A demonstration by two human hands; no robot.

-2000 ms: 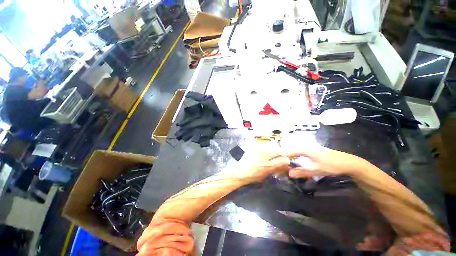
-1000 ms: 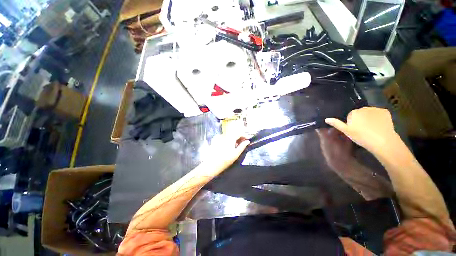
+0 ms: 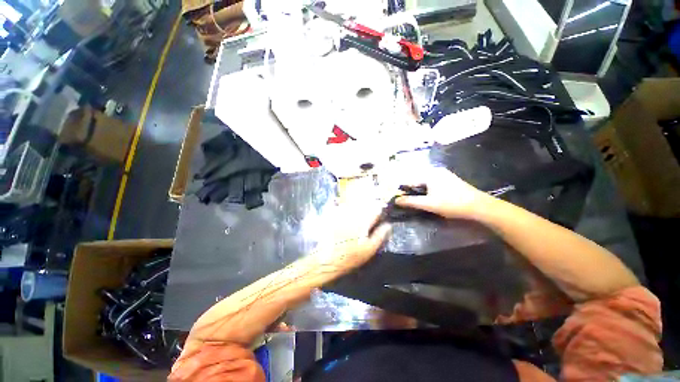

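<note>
The white sewing machine head [image 3: 339, 112] with a red mark stands at the centre back. A small black fabric piece [image 3: 403, 203] is bunched between my hands in front of the needle area. My left hand [image 3: 358, 235], washed out by glare, touches its left side. My right hand [image 3: 447, 195] holds its right side between thumb and fingers. The brass-coloured plate [image 3: 346, 183] shows at the machine's base. Striped black strips [image 3: 496, 82] are piled right of the head. Plain black pieces [image 3: 233, 170] lie in a heap to its left. The needle itself is lost in glare.
A cardboard box [image 3: 89, 306] of black pale-lined strips stands low left, another box [image 3: 634, 149] at right. Red and black scissors or snips [image 3: 380, 41] rest on the machine. A white paddle-shaped guard [image 3: 461, 127] juts right. A dark screen [image 3: 593, 33] stands right rear.
My right hand has moved left to the needle area, beside my left hand. The narrow striped strip stretched between my hands a second ago is now bunched, dark fabric at my fingertips.
</note>
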